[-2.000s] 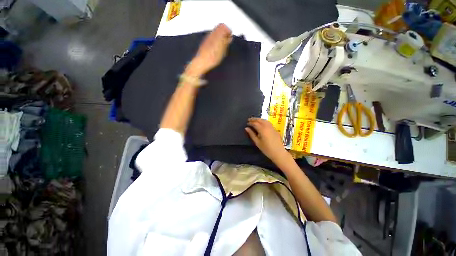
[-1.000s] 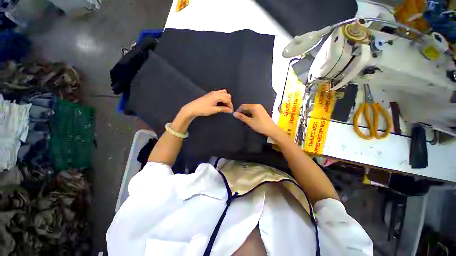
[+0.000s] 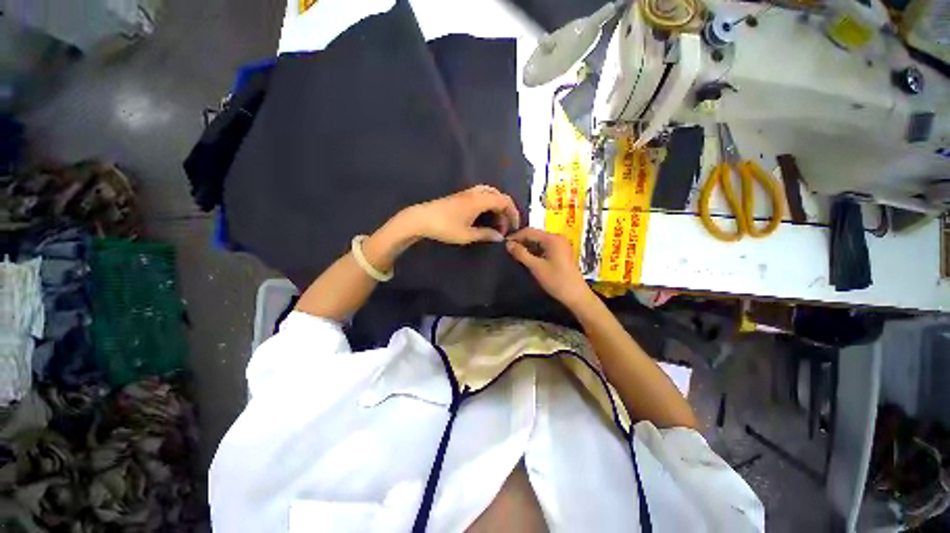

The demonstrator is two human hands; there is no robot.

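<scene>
A large charcoal fabric panel (image 3: 344, 146) lies left of the sewing machine, with a folded layer over it, and hangs off the table's left and front edges. My left hand (image 3: 466, 216) pinches the panel near its right part with thumb and fingertips. My right hand (image 3: 545, 260) pinches it close beside, the fingertips nearly touching those of my left hand. What exactly lies between the fingertips is too small to tell. The sewing machine (image 3: 771, 115) stands right of the panel, its needle area between yellow tapes (image 3: 628, 224).
Yellow-handled scissors (image 3: 740, 198), a dark patch (image 3: 679, 169), a brown strip (image 3: 792, 188) and a black oblong (image 3: 849, 245) lie right of the tapes. A dark fabric piece is at the top. A green crate (image 3: 139, 309) and cloth piles (image 3: 146, 448) stand on the floor at left.
My left hand came down from the panel's far part to meet my right hand. The panel's fold has shifted since a second ago. The whole view has also shifted.
</scene>
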